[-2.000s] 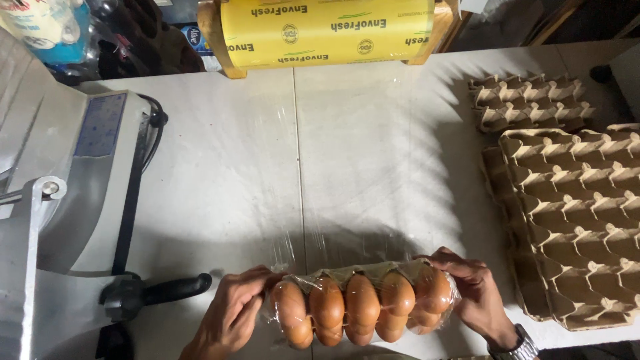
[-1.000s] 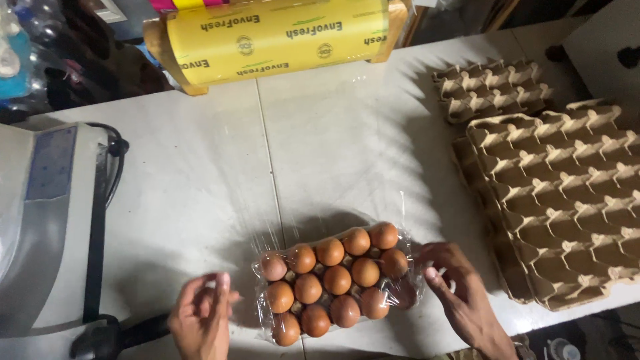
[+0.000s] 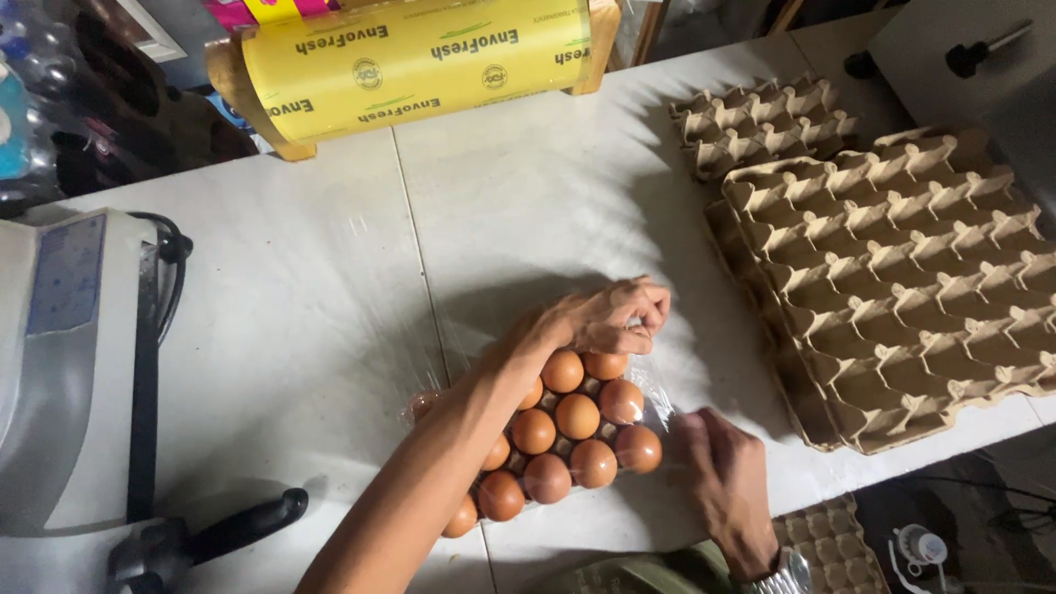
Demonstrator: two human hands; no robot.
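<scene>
Brown eggs [image 3: 577, 416] sit in rows in a small cardboard egg carton, with clear plastic film [image 3: 656, 394] over and around them. My left forearm crosses above the eggs, hiding some of them. My left hand [image 3: 623, 318] is at the carton's far right corner, its fingers curled closed on the film. To the right of the carton is my right hand [image 3: 726, 478], blurred, with its fingers closed at the film's edge; its hold is partly hidden. A metal watch is on the right wrist. Faint film stretches back over the table toward the roll.
A yellow roll of plastic film [image 3: 421, 70] rests in a wooden holder at the back. Stacked cardboard egg trays [image 3: 899, 305] and a smaller tray piece [image 3: 763, 124] stand on the right. A machine with a black handle [image 3: 247, 524] is at the left of the white table [image 3: 313, 330].
My left hand has moved from the carton's left side across the eggs to its far right corner. The eggs, seen from their side earlier, now face up. My right hand remains on the right.
</scene>
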